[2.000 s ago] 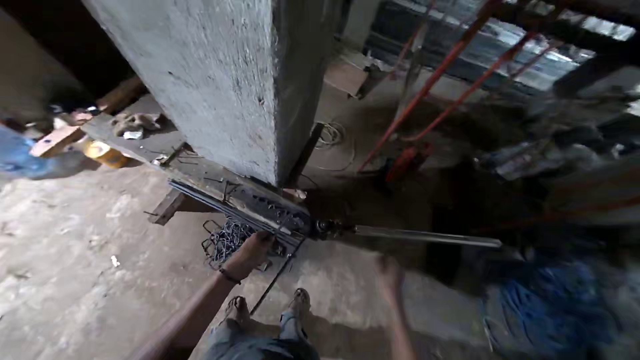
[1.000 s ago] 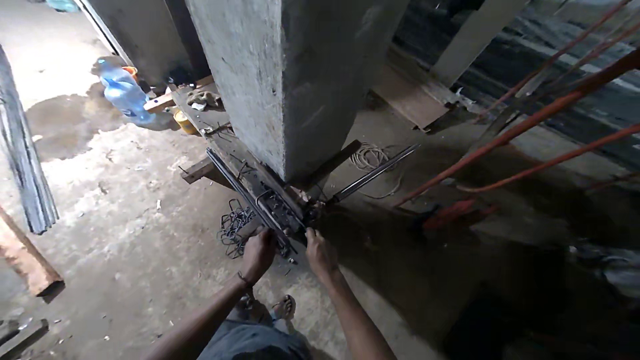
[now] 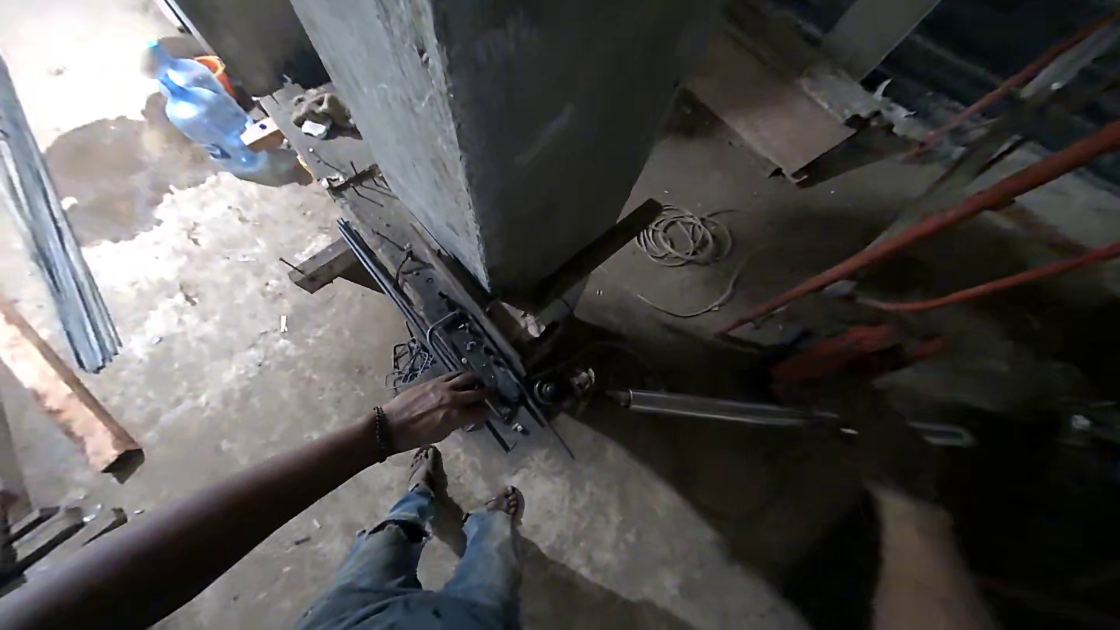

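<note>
My left hand (image 3: 437,409), with a beaded bracelet at the wrist, rests on the near end of thin steel rods (image 3: 382,278) lying along a wooden board studded with nails or pins (image 3: 453,317). Beside the rods is a pile of bent wire pieces (image 3: 409,363). From a dark round fitting at the board's near corner, a long metal bar or pipe (image 3: 722,408) extends to the right. My right hand (image 3: 884,446) is dark and blurred near the bar's far end; whether it grips the bar cannot be seen.
A concrete column (image 3: 525,131) rises behind the board. Coiled cord (image 3: 687,236) and slanted red poles (image 3: 945,219) are to the right. A blue plastic water bottle (image 3: 203,112), metal strips (image 3: 52,227) and a timber piece (image 3: 66,389) lie left. My feet stand just below the board.
My right hand was beside the left at the board one second ago and is now far to the right. The metal bar has swung from pointing up-right to nearly level across the view.
</note>
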